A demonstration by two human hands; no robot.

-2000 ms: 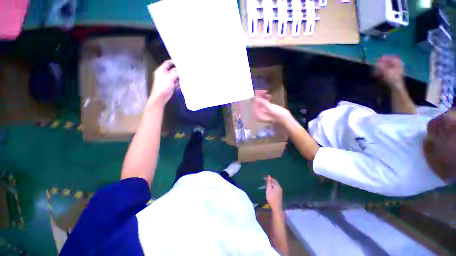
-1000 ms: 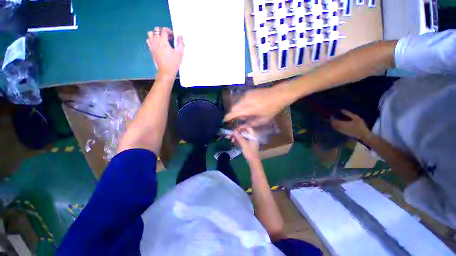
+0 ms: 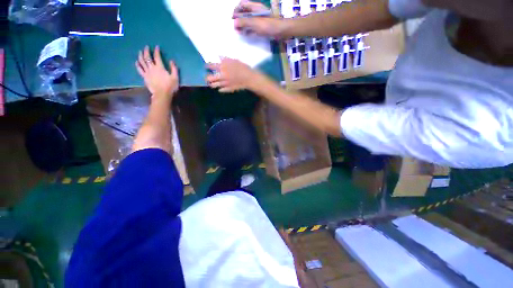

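A white paper sheet lies on the green bench near the top centre, partly cut off by the picture's top edge. My left hand is bare, with its fingers spread over the bench left of the sheet, apart from it and holding nothing. My right hand is not in view. Another person's hand rests at the sheet's lower edge. That person's other hand is on the sheet's right side with a slim pen-like thing.
A cardboard sheet with rows of small parts lies right of the paper. A labelled bag and a black panel are on the left. Cartons and a round stool stand below. Another person leans in from the right.
My left hand has moved left, away from the paper. My right hand, earlier holding a slim pen-like thing, has left view. The other person's hands have moved onto the paper, which is now tilted.
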